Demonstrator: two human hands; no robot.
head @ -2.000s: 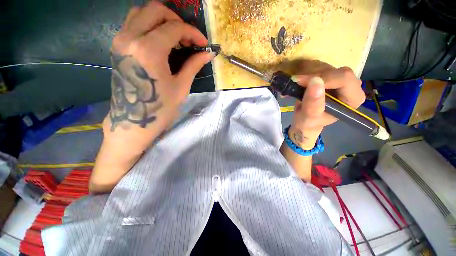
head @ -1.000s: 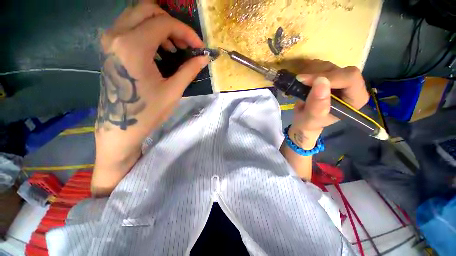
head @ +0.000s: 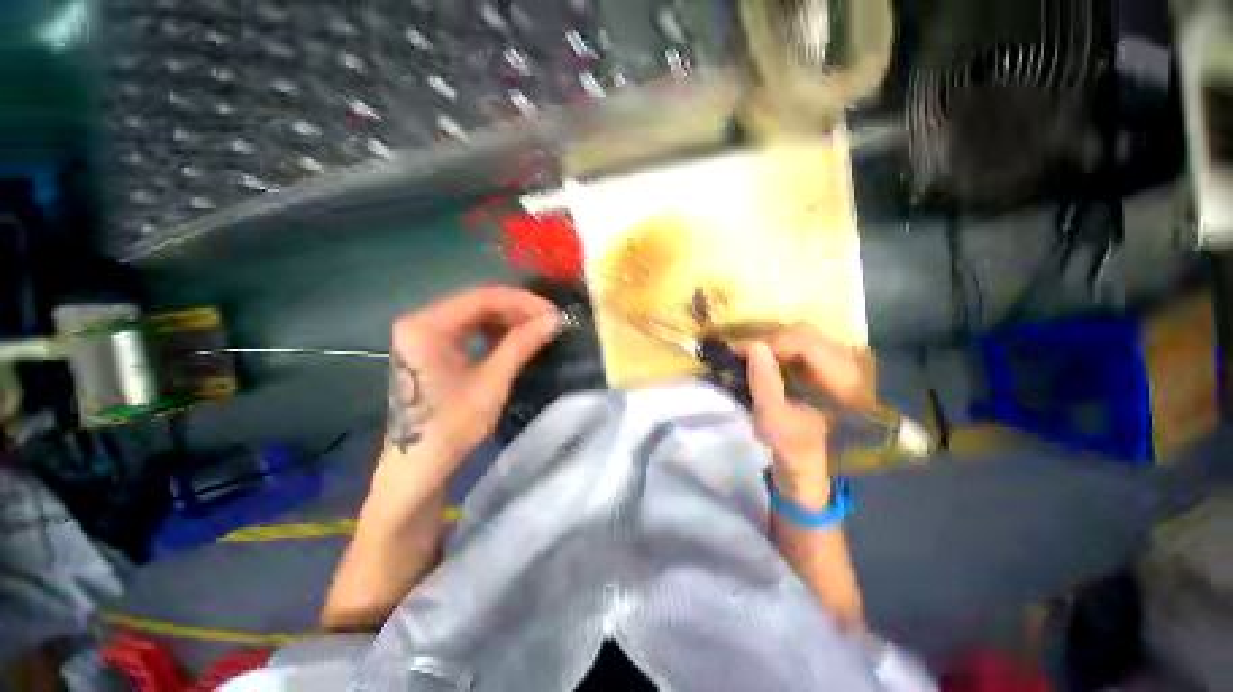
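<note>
The view is blurred. My left hand [head: 460,362], tattooed, is left of the pale yellow board [head: 798,223], thumb and forefinger closed on a small dark and silvery component [head: 569,322]. Solder wire [head: 298,353] runs from the spool [head: 115,371] to this hand; its end is hidden. My right hand [head: 801,392], with a blue bracelet, holds the soldering iron [head: 725,369] over the board's near edge. The iron's thin tip points left towards the component, with a gap between them. A dark scrap [head: 700,306] lies on the board.
A pile of red bits [head: 544,245] lies left of the board. A large tray with rows of small parts [head: 338,102] is at the back left. A tan round tub [head: 818,75] stands behind the board, a black fan [head: 1007,115] at the back right, a blue bin [head: 1061,392] at the right.
The camera view has lifted and widened, bringing the tray, tub, fan and spool into view. The iron tip is farther from the left fingertips than before. Both hands keep their hold.
</note>
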